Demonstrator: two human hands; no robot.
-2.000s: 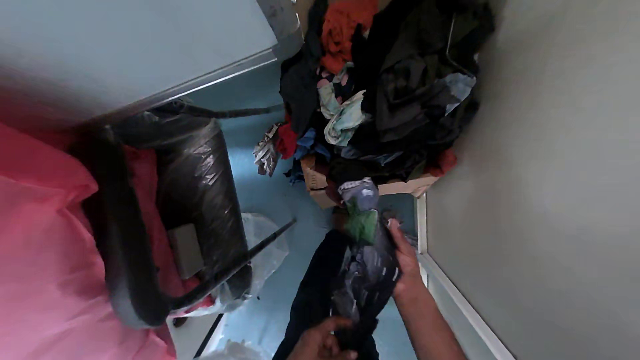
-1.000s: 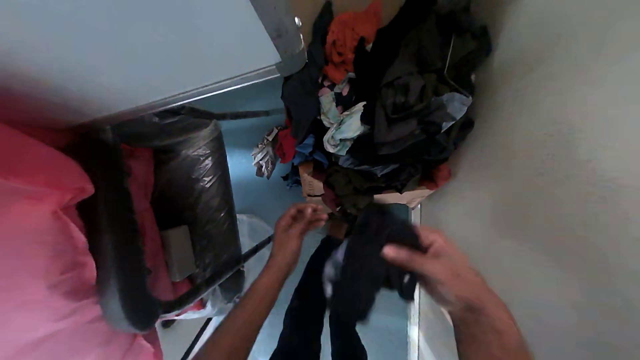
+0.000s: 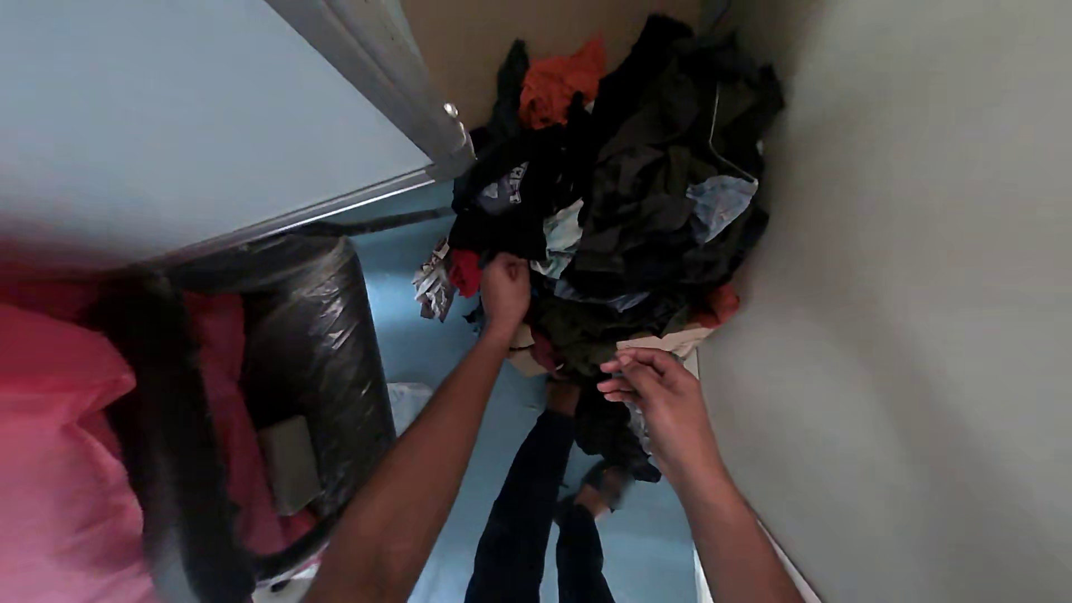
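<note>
My left hand (image 3: 507, 293) has its fingers curled at the lower edge of a black printed garment (image 3: 536, 213), which lies on the left side of a large clothes pile; whether it grips the cloth cannot be told. Below the pile, on the right, my right hand (image 3: 662, 402) is raised with bent fingers apart and nothing visible in them. A dark garment (image 3: 607, 427) lies beneath it, near my feet. Around them in the pile are a dark jacket (image 3: 645, 201), an orange cloth (image 3: 557, 88), a pale green printed cloth (image 3: 563, 234) and a red cloth (image 3: 465, 272).
Cardboard flaps (image 3: 670, 342) show under the pile. A plain wall (image 3: 904, 293) rises on the right, and a pale panel with a metal edge (image 3: 360, 197) is at upper left. A chair frame (image 3: 180, 469), pink fabric (image 3: 59, 452) and a plastic-wrapped black item (image 3: 322, 335) stand at left.
A black printed garment now covers the pile's left side. My left hand has moved up to the pile. My right hand, which held dark cloth one second ago, has let it go.
</note>
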